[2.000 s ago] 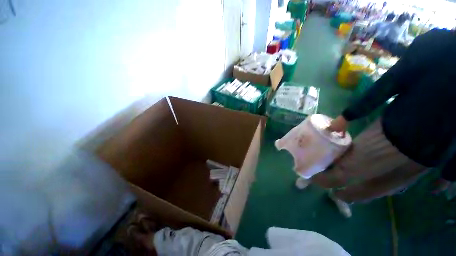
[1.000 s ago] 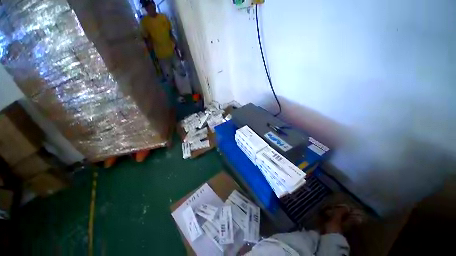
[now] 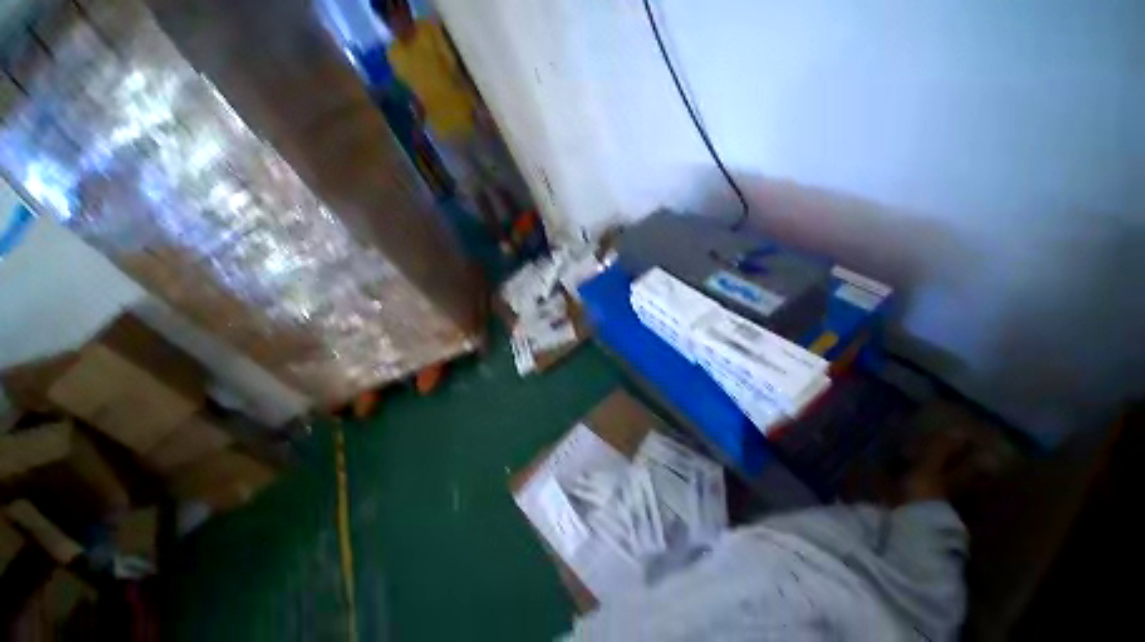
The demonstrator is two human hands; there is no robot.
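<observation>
White retail boxes (image 3: 728,349) lie stacked in a long row on the blue machine (image 3: 666,376). My left hand (image 3: 944,467) is at the lower right, beside the dark roller outlet (image 3: 848,433), past the near end of the stack. It is dim and blurred, and I cannot tell whether it holds anything. Its pale sleeve crosses the bottom of the view. My right hand cannot be made out.
Loose white packs (image 3: 647,502) lie on cardboard on the floor, with more behind (image 3: 546,307). A blue-handled tool (image 3: 753,261) lies on the grey case. A wrapped pallet (image 3: 289,238), brown cartons (image 3: 138,401) and a person in yellow (image 3: 433,82) are at left.
The view swung from the large carton and a person with a pale tub to the machine, then a little further left. The box stack stays on the machine.
</observation>
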